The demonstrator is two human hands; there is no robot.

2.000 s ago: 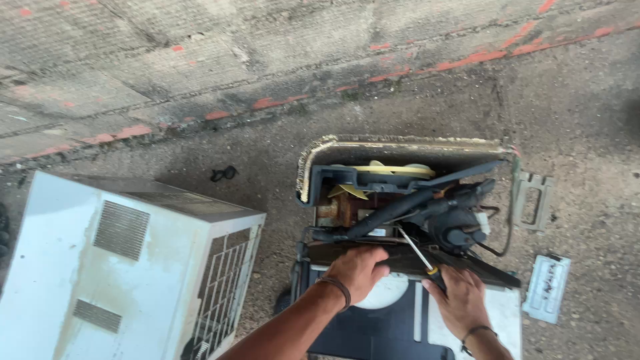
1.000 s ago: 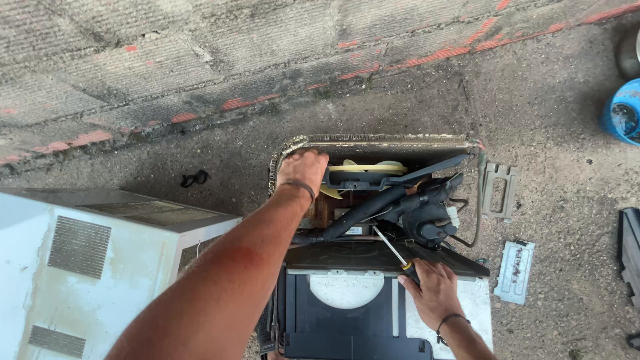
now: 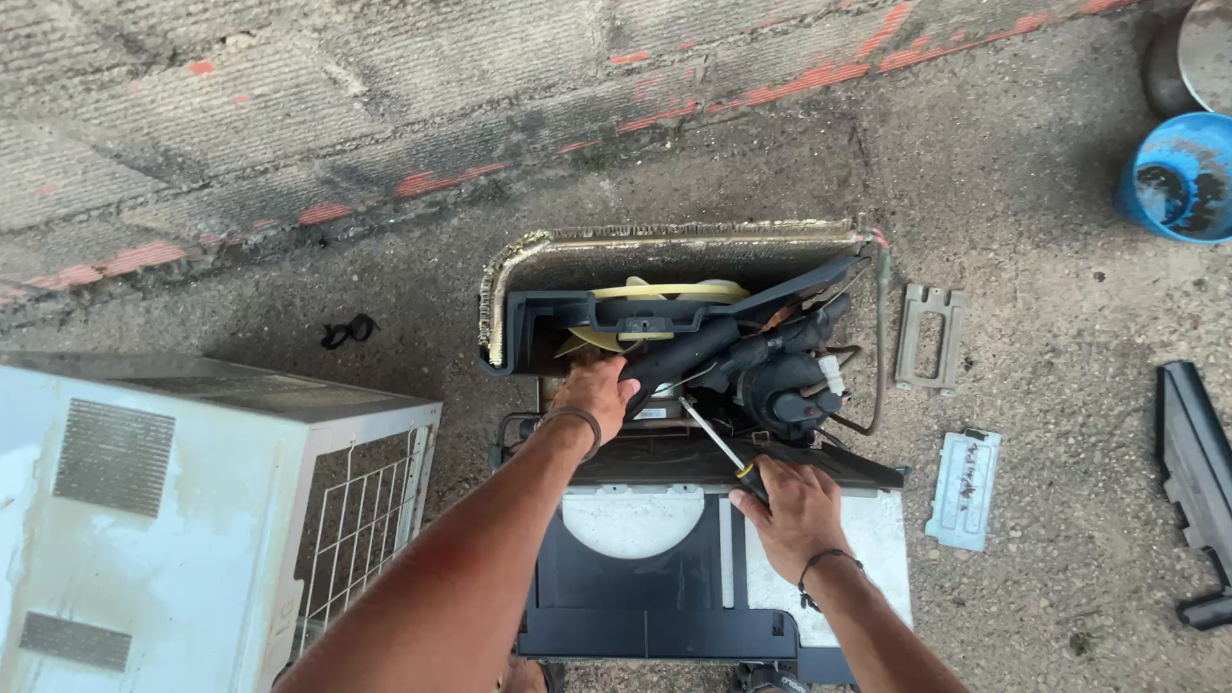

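An opened air conditioner unit (image 3: 664,577) stands on the concrete, with a curved finned coil (image 3: 693,234) along its far side. Inside it are a yellow fan wheel (image 3: 669,291), a dark foam-covered pipe (image 3: 683,356) and a black compressor (image 3: 784,385). My left hand (image 3: 592,399) reaches in beside the foam-covered pipe, below the fan; its fingertips are partly hidden, and whether it grips anything is unclear. My right hand (image 3: 794,505) holds a screwdriver (image 3: 717,438) by its black and yellow handle. The screwdriver's shaft slants up and left, its tip among the parts near the pipe.
A white metal casing (image 3: 192,510) with a wire grille lies at the left. To the right are a grey bracket (image 3: 930,337), a metal plate (image 3: 964,489) bearing writing, a black plastic strip (image 3: 1193,481), a blue bucket (image 3: 1179,178) and a metal pot (image 3: 1193,53). A block wall (image 3: 385,106) runs behind.
My left hand was at the coil's left corner a second ago and is now lower, by the foam-covered pipe. My right hand still holds the screwdriver.
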